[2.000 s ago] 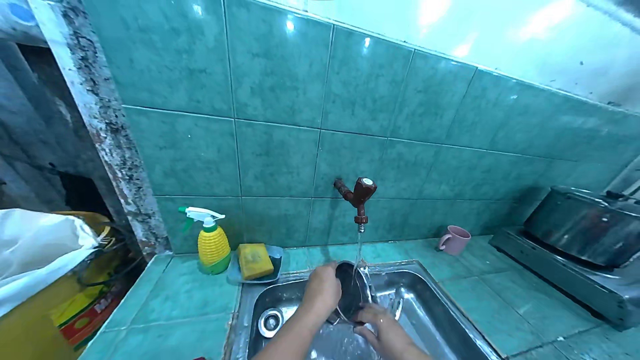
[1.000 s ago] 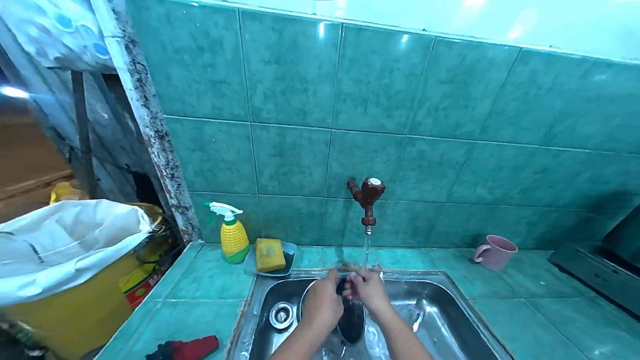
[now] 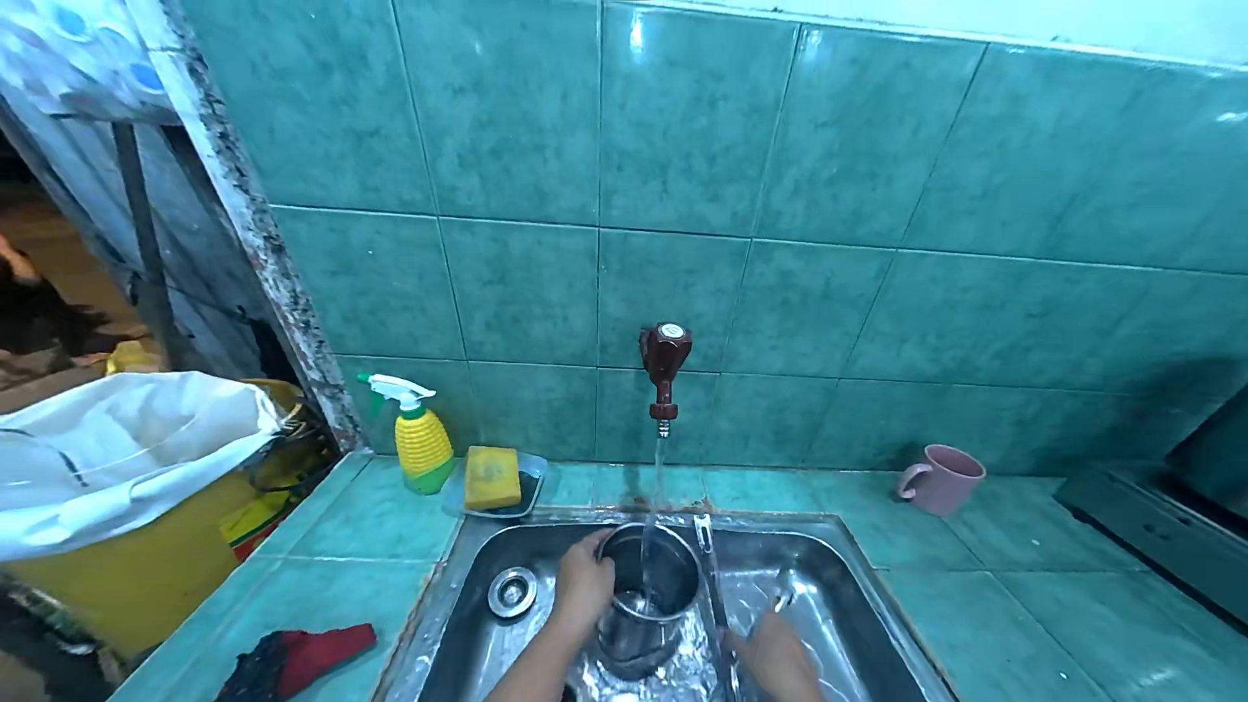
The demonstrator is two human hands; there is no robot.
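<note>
Water runs from the dark red faucet (image 3: 665, 366) into a round metal cup (image 3: 651, 619), tilted with its mouth up in the stainless steel sink (image 3: 453, 624). My left hand (image 3: 585, 585) grips the cup's left rim. Low in the right part of the sink is my right hand (image 3: 773, 655), beside a long metal utensil (image 3: 712, 575) that leans on the back rim. Another utensil's shiny end (image 3: 783, 600) shows at its fingers; whether the hand grips either one, I cannot tell. A drain strainer (image 3: 512, 593) lies left of my left hand.
Behind the sink's left corner stand a yellow spray bottle (image 3: 424, 448) and a yellow sponge (image 3: 492, 478) on a dish (image 3: 534, 468). A pink mug (image 3: 943, 480) and a stove (image 3: 1150, 536) are at right. A red and dark cloth (image 3: 312, 658) and a lined yellow bin (image 3: 146, 575) are at left.
My hands were close together at the dark vessel one second ago; now my right hand is apart from it, lower right in the sink. The cup's mouth now faces up under the stream.
</note>
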